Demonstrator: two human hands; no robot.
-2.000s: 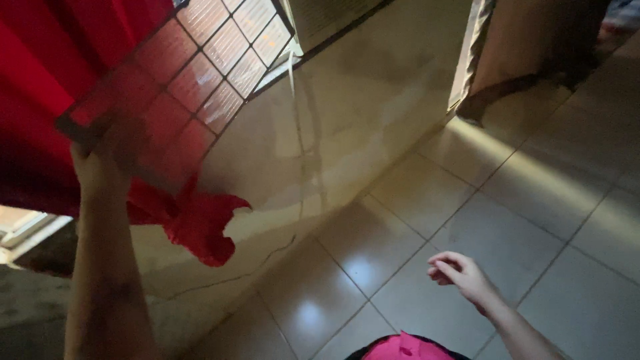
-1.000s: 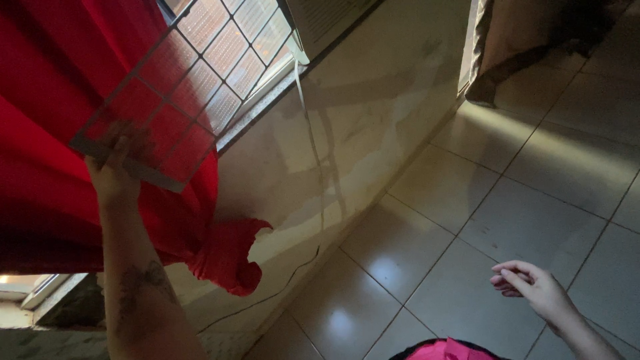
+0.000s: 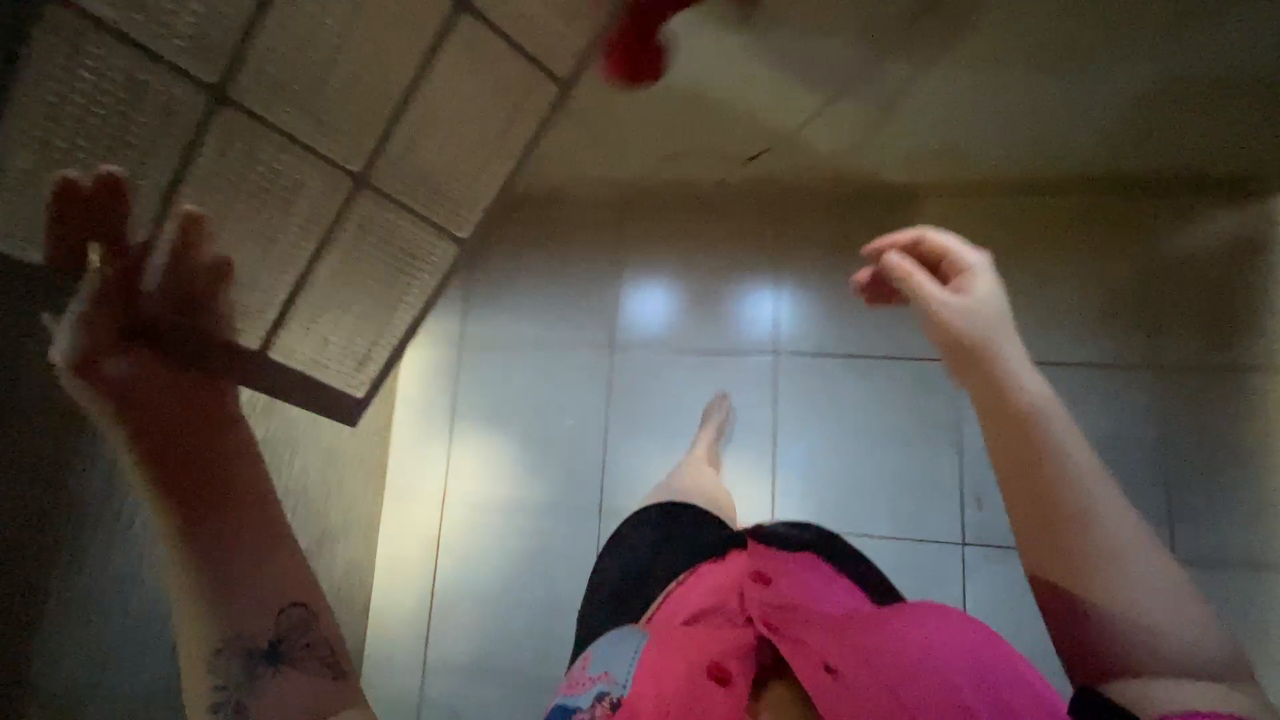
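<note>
My left hand [image 3: 145,300] is at the lower edge of a gridded window sash [image 3: 400,200] with textured glass panes, its fingers lying across the panes and its palm by the frame. The grip is blurred and dim, but the hand appears to hold the edge. A tattoo shows on that forearm. Over the floor at the right, my right hand [image 3: 935,275] hangs empty, fingers loosely curled and not touching anything. The blurred end of a red curtain [image 3: 635,50] shows at the top, to the right of the sash.
Pale floor tiles [image 3: 860,440] lie below, with one bare foot [image 3: 715,415] on them. A wall [image 3: 900,100] runs along the top of the view. At the lower left is a dim, grayish surface [image 3: 310,540] that I cannot identify.
The view has tilted strongly down toward my body. Most of the red curtain has left the view, while my left hand remains at the sash edge. My right hand stays empty.
</note>
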